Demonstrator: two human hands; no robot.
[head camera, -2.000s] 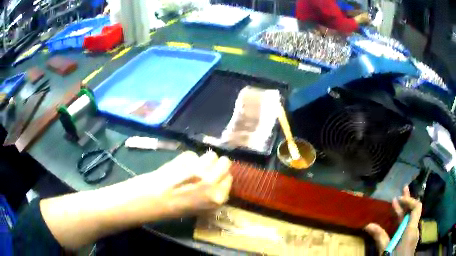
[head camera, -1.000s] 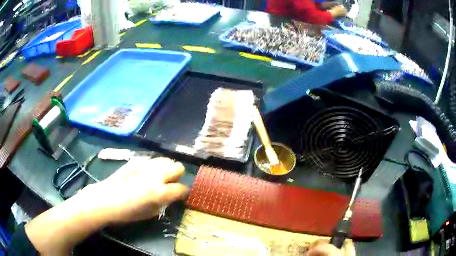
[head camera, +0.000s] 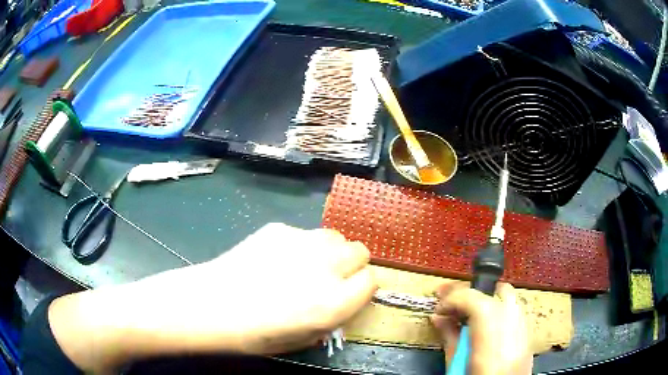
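Note:
My left hand (head camera: 315, 286) is closed around a bunch of thin leads, whose white ends stick out below it. My right hand (head camera: 487, 322) holds the soldering iron (head camera: 488, 267), tip pointing up and away, and its fingers touch the right end of the silvery leads (head camera: 404, 299). The leads span between both hands, over the tan cardboard pad (head camera: 542, 315). The red perforated board (head camera: 439, 231) lies just behind the pad; no leads stand in its holes.
A black tray (head camera: 242, 110) holds a stack of leaded pieces (head camera: 333, 102). A cup (head camera: 444, 157) with a brush stands right of it. A fume extractor (head camera: 538, 132), blue tray (head camera: 165, 58), solder spool (head camera: 51, 139), scissors (head camera: 89, 231), white knife (head camera: 165, 170) and yellow sponge (head camera: 641, 291) surround.
The view has shifted down. My left hand has moved from the board's left end to over the pad, and my right hand has come close to it. The leads seen earlier standing in the board are gone.

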